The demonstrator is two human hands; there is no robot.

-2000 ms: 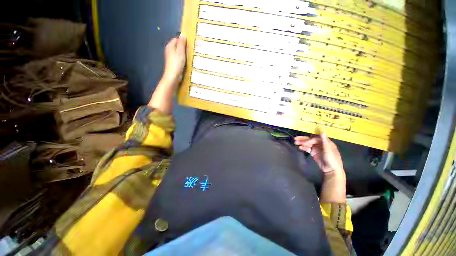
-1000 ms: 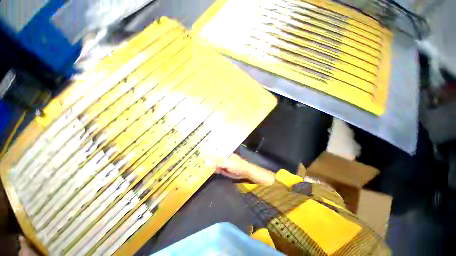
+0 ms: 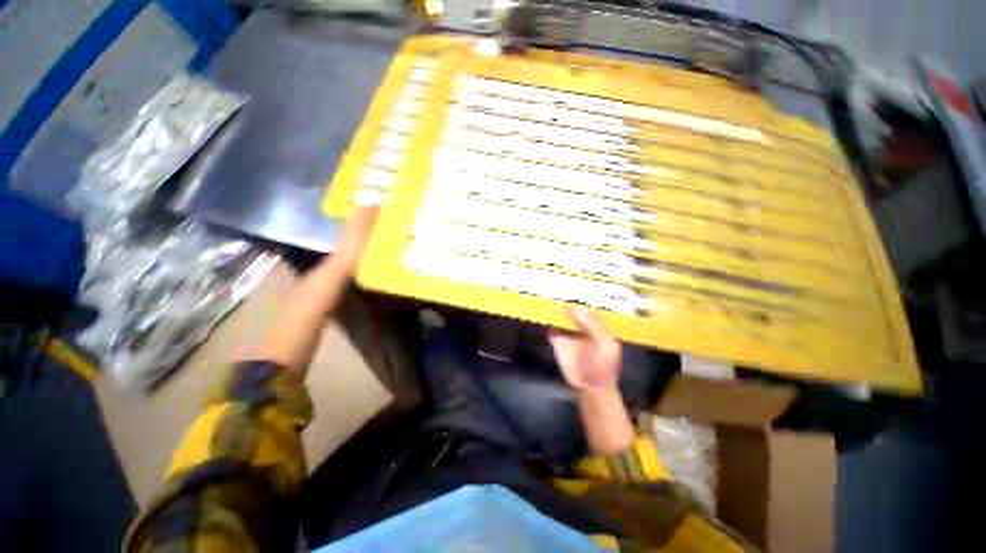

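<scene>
The yellow template board (image 3: 757, 346) is in front of me, its left slots filled with white zippers (image 3: 519, 205) and its right part showing bare yellow bars. It overlaps a second yellow template board (image 3: 344, 184), which shows at the left with short white zipper ends. My left hand (image 3: 359, 229) grips the upper board's left edge, with its fingers blurred and partly hidden. My right hand (image 3: 589, 348) holds the near edge, thumb on top and fingers under it.
The boards lie over a grey metal table (image 3: 281, 119). Crumpled clear plastic bags (image 3: 162, 248) are at the left. An open brown cardboard box (image 3: 795, 475) is low at the right. Dark machine parts (image 3: 649, 43) run along the far edge.
The board has swung from a tilted position at the left to the metal table, over the second board. My left hand has come into fuller view at its left edge.
</scene>
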